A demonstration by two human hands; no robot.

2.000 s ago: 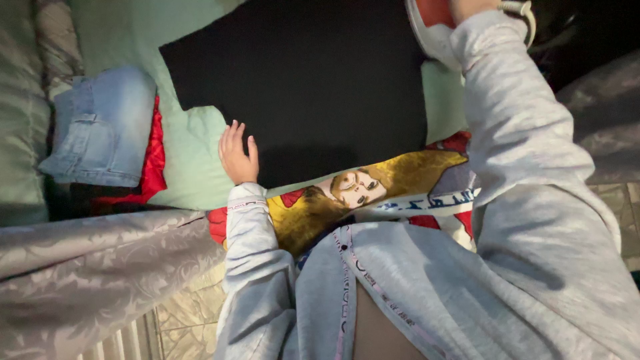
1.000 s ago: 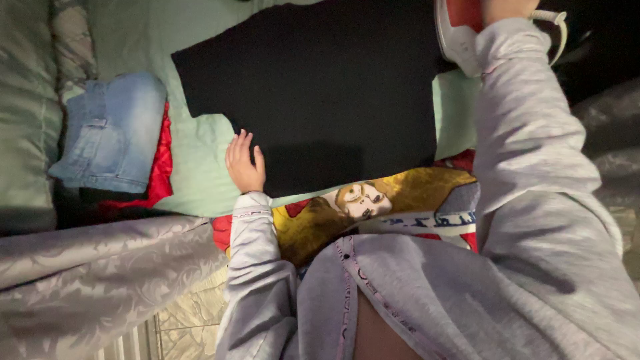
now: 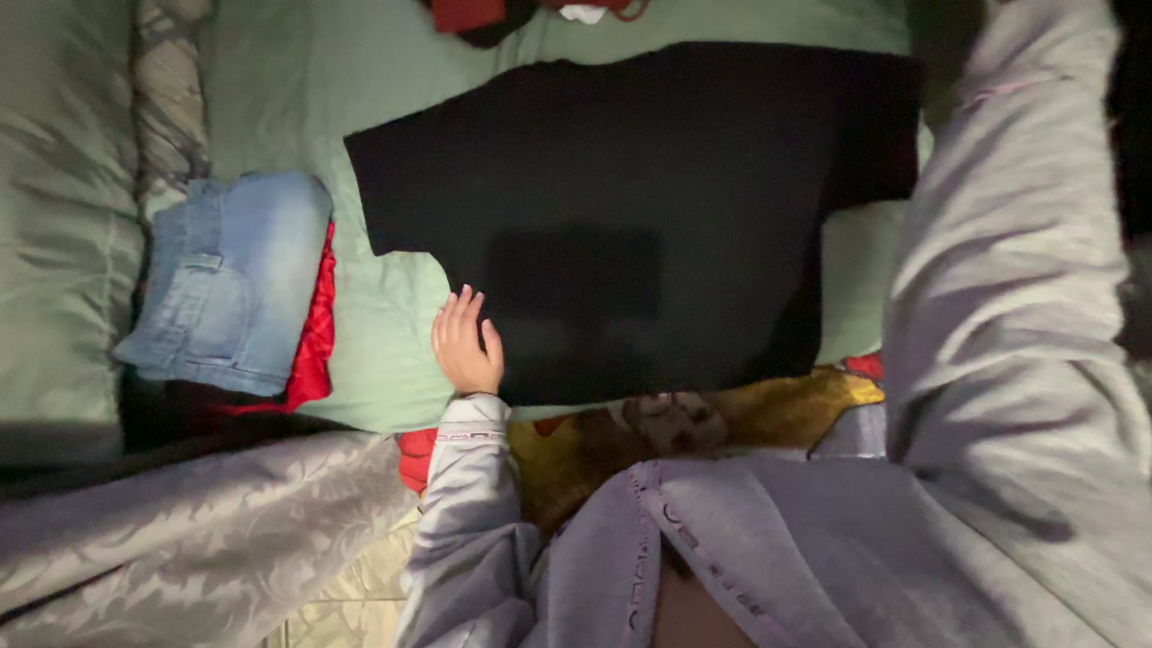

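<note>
A black T-shirt [image 3: 630, 216] lies spread flat on a pale green sheet [image 3: 387, 333], its sleeves to the left and the upper right. My left hand [image 3: 468, 342] rests palm down at the shirt's lower left edge, under the left sleeve, fingers extended and gripping nothing. The right arm, in a grey sleeve [image 3: 1008, 270], reaches up past the right side of the shirt. Its hand is almost wholly cut off by the top edge, so whatever it holds is hidden.
Folded light blue jeans [image 3: 252, 279] lie at the left on red cloth [image 3: 315, 351]. A printed yellow and red blanket [image 3: 576, 459] is between the shirt and my body. Patterned grey curtain or cover fabric [image 3: 207, 513] fills the lower left. Red and dark items [image 3: 468, 13] show at the top edge.
The right hand, seen earlier at the top with a red and white object with a looped handle, has gone out of view. The left hand stays at the shirt's edge.
</note>
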